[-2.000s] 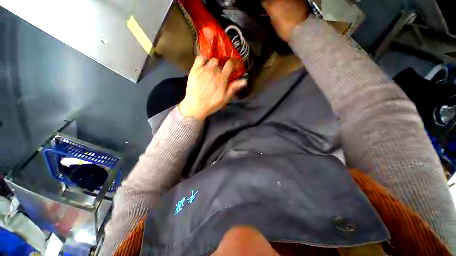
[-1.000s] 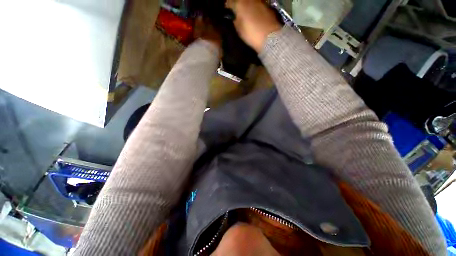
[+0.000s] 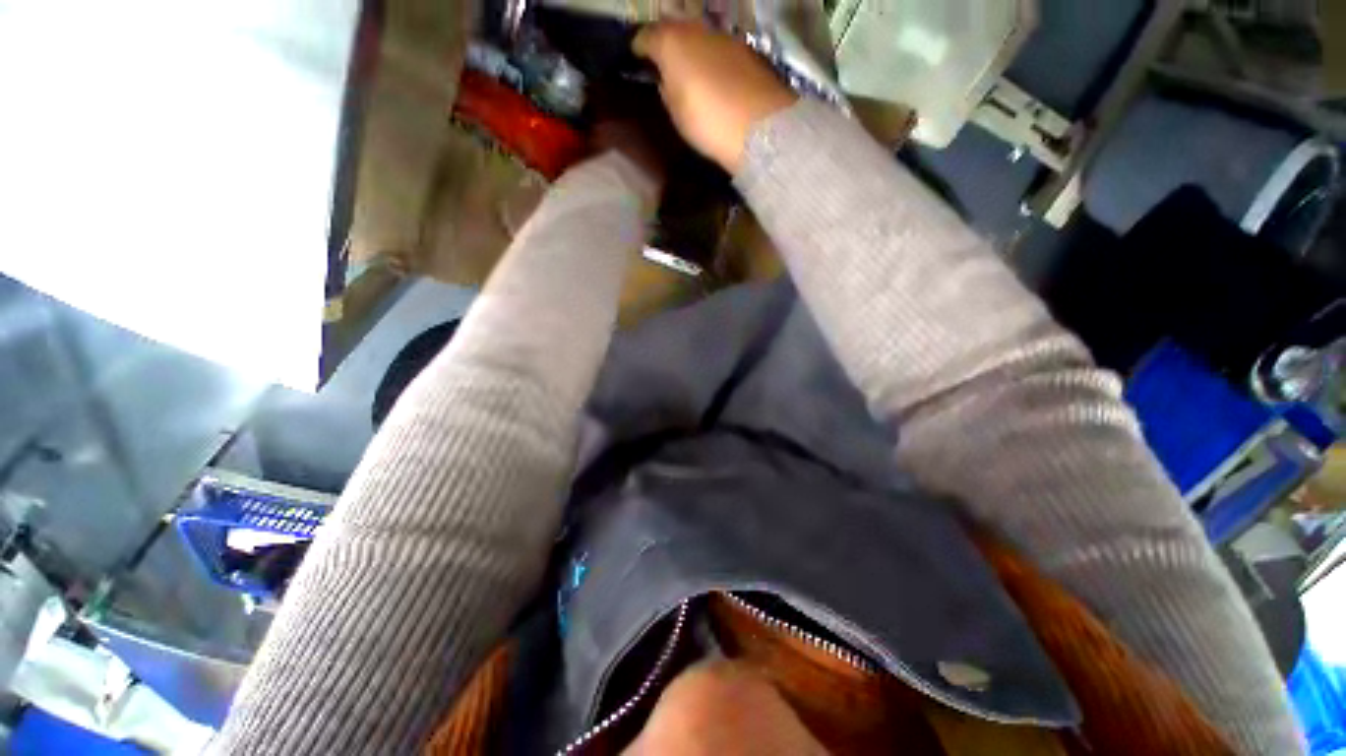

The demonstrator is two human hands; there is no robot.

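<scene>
The open cardboard carton (image 3: 421, 192) is at the top centre, in front of my knees. The red plastic bag (image 3: 517, 121) lies inside it at the left, with a clear shiny item (image 3: 549, 74) beside it. Dark contents (image 3: 694, 200) fill the middle. My left hand (image 3: 627, 136) reaches down into the carton; it is in shadow and its fingers are hidden. My right hand (image 3: 709, 92) is over the dark contents near the top edge, its fingers bent; whether it grips something cannot be told.
A white tabletop (image 3: 163, 163) is at the upper left. A blue basket (image 3: 251, 517) is at the lower left. A pale machine part (image 3: 930, 59) is at the upper right. Dark cloth (image 3: 1181, 281) and a blue bin (image 3: 1196, 421) are at the right.
My left hand has left the front of the red bag and gone deeper into the carton. My right hand has moved left in view. The view has shifted, showing more carton.
</scene>
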